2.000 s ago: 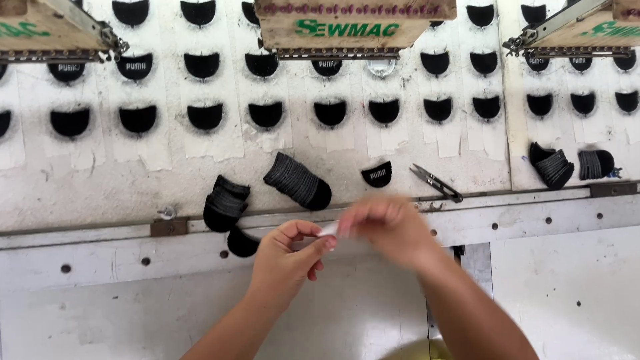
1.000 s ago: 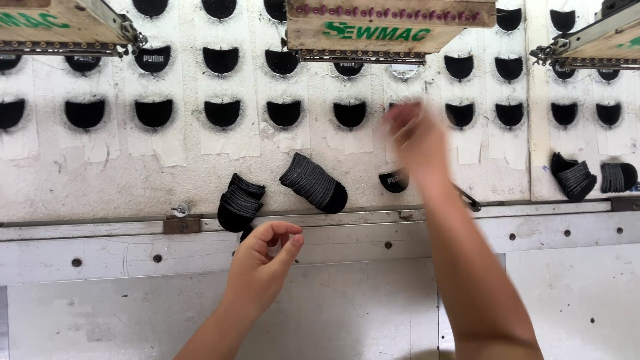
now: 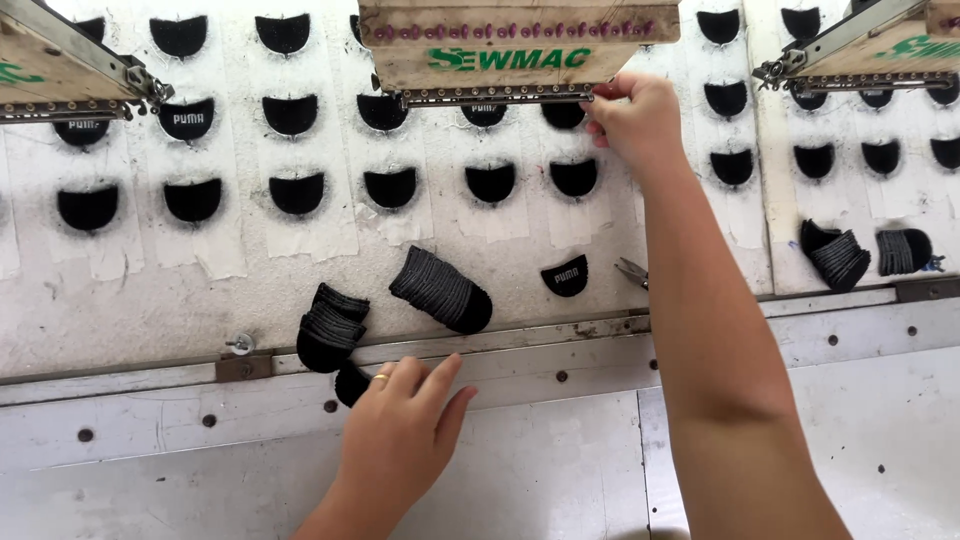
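Observation:
My right hand (image 3: 634, 120) reaches up to the right end of the needle-head bar of the middle embroidery machine head (image 3: 517, 56), beside a black half-round fabric patch (image 3: 563, 114); whether its bent fingers hold anything cannot be told. My left hand (image 3: 405, 427) hovers over the metal rail with fingers apart, next to a dark patch (image 3: 350, 384) partly hidden behind it. Above it lie two fanned stacks of black patches, one on the left (image 3: 332, 328) and a larger one (image 3: 441, 289). A single patch with white lettering (image 3: 565, 276) lies to their right.
Snips (image 3: 632, 272) lie partly behind my right forearm. Rows of black patches sit on the white backing. Two more machine heads overhang at the left (image 3: 67, 67) and right (image 3: 870, 56). More stacks (image 3: 835, 255) lie at the right, and a metal rail (image 3: 525, 375) crosses the front.
My right hand has moved from beside my left hand up to the middle machine head. The left hand, earlier pinching something whitish together with the right, now has its fingers spread near the dark patch.

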